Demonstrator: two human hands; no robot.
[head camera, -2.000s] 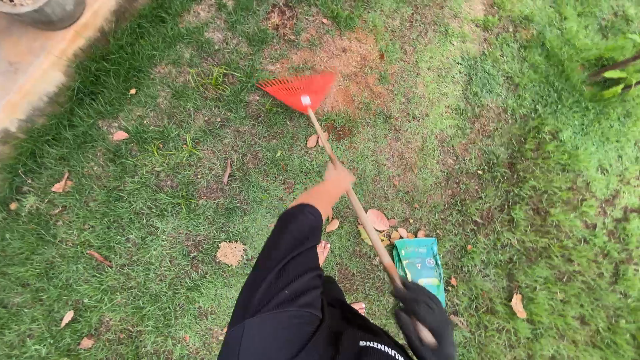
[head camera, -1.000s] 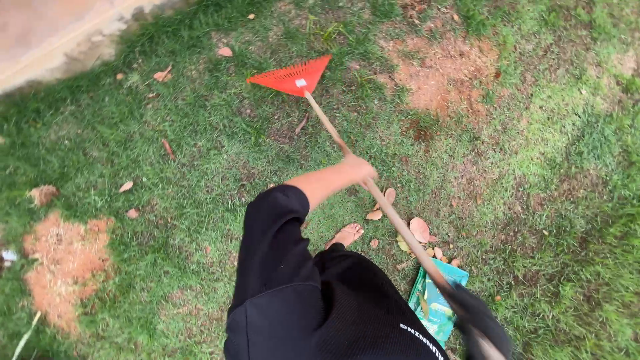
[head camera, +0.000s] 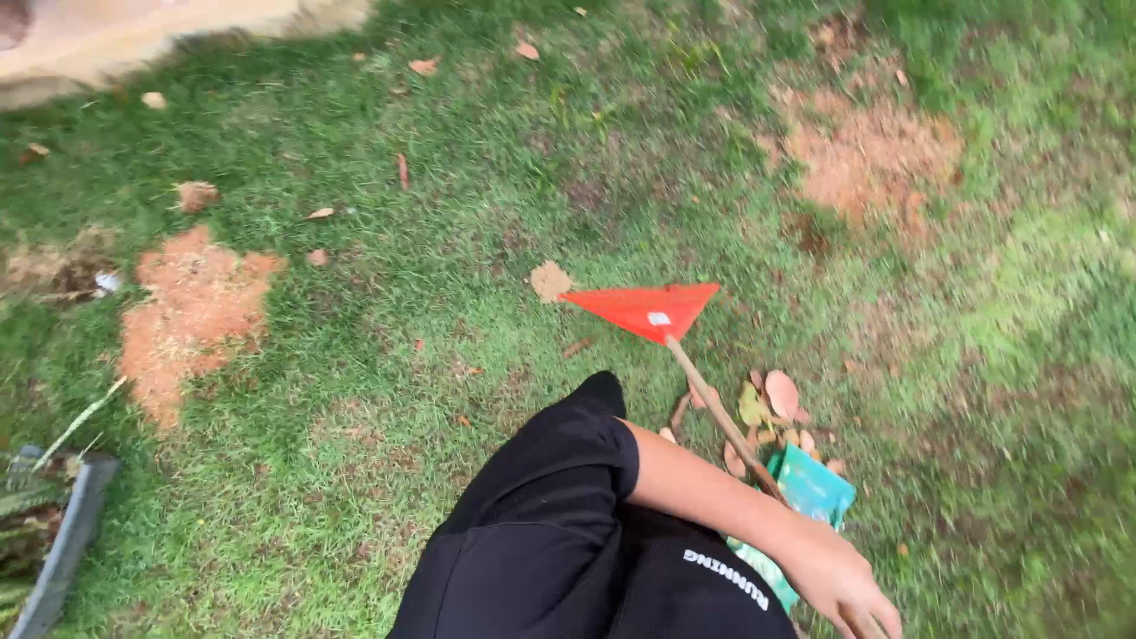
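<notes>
My left hand (head camera: 834, 581), bare, is low on the right with its fingers bent downward near the frame's bottom edge. The wooden handle (head camera: 723, 417) of a rake runs under my left forearm, and its upper end is hidden there, so my grip cannot be told. The rake's red fan head (head camera: 652, 311) lies on the grass, its left tip beside a tan clump of dry grass (head camera: 551, 280). A green plastic bag (head camera: 812, 484), partly covered by my forearm, lies beside a small pile of dry leaves (head camera: 781, 395). My right hand is out of view.
Loose leaves (head camera: 424, 67) dot the lawn. Patches of reddish soil show at left (head camera: 197, 311) and upper right (head camera: 874, 160). A paved edge (head camera: 177, 31) crosses the top left. The grey rim of a planter (head camera: 67, 550) stands at the lower left.
The rake head has come closer to my body and the leaf pile. My left hand has moved from the middle of the handle toward the lower right. My gloved right hand has left the view.
</notes>
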